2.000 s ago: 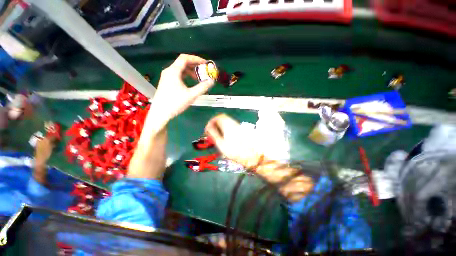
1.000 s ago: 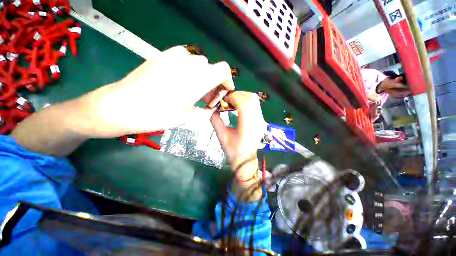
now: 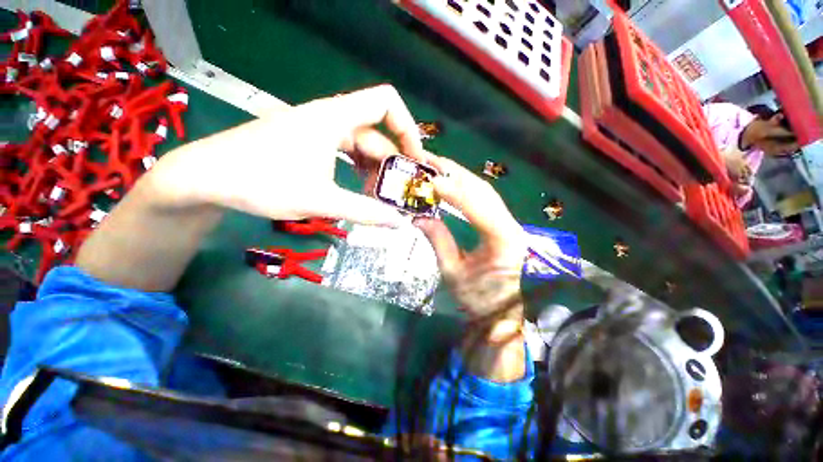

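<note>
A small dark rounded-square watch case is held between both my hands, with its open side up showing white and gold parts. My left hand holds its left side between thumb and fingers. My right hand holds its right side with thumb and finger. Two red spring clamps lie on the green tabletop below my left hand, with a dark piece at the end of the nearer one. A shiny clear plastic bag lies beside them, partly under my hands.
Many red clamps are heaped at left. Gold bits sit spaced along the green belt. A blue tray is right of my right hand, with a panda-faced fan nearer. A perforated tray, red trays and a person are beyond.
The view has swung right since the oldest frame. My right hand has come up from the bag to the watch case, now held by both hands. The case's open side has turned into clear view.
</note>
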